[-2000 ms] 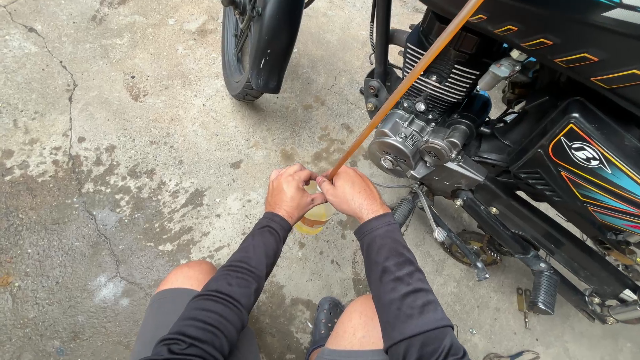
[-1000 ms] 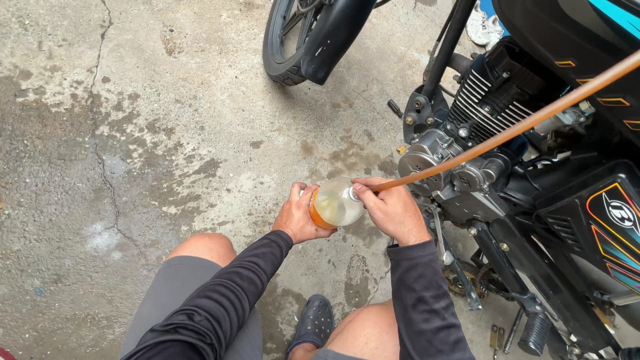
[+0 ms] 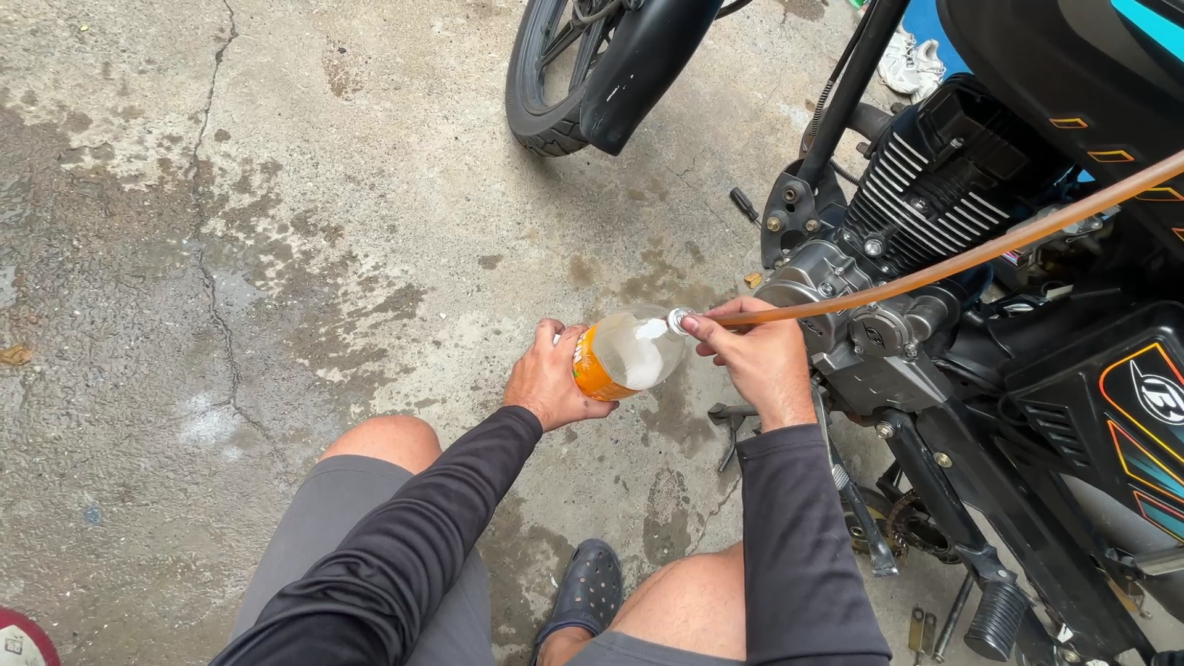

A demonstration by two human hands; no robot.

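A clear plastic bottle (image 3: 647, 347) with an orange label is tilted in front of me, its mouth toward the right. Around its labelled body wraps my left hand (image 3: 555, 377). My right hand (image 3: 758, 356) pinches an orange-brown flexible hose (image 3: 934, 273) at the bottle's mouth; the hose runs up to the right, over the motorcycle, and out of view. Whether its end sits inside the neck is hidden by my fingers. The motorcycle's engine (image 3: 916, 199) is just right of my right hand.
The motorcycle's front wheel (image 3: 555, 83) stands at the top centre, its kickstand (image 3: 860, 518) at lower right. A side panel (image 3: 1119, 407) and foot peg (image 3: 999, 615) lie right. Wrenches (image 3: 925, 629) rest on the cracked concrete floor (image 3: 370, 231). White shoes (image 3: 911, 65) are at upper right.
Two seconds ago both hands were together at the hose's lower end, largely covering the bottle. Now my left hand is around the bottle's body, farther from my right hand. The view has shifted.
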